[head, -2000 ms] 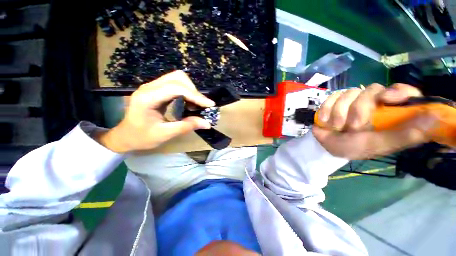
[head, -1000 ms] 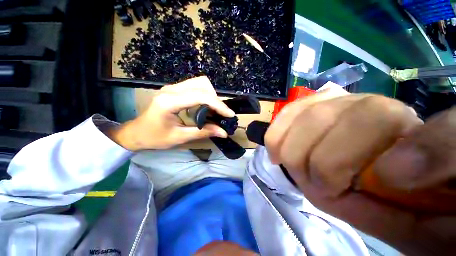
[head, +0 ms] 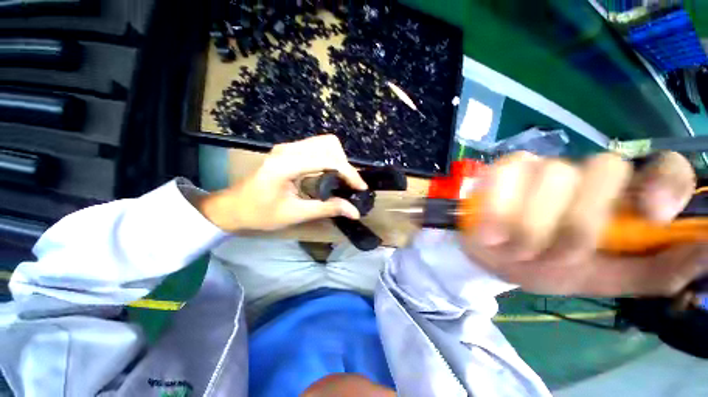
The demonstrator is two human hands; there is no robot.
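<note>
My left hand holds a black tubular housing between thumb and fingers, its dark end facing right. Two flat black arms spread from that end to the right, one up and one down. My right hand, blurred, grips the orange electric screwdriver. Its dark nose and thin bit point left at the housing's end, with a small gap between bit and housing. The screw feeder shows only as a red part behind the nose; my right hand hides the rest.
The parts tray holds a heap of small black parts, with a pale pencil-like tool on it. A ribbed blister tray with black tubes is at left. A tan board lies below. A white card and clear plastic are at right.
My right hand has brought the screwdriver left from over the feeder to the housing, then drawn it slightly back right. My left hand still holds the housing, now slightly further right in view.
</note>
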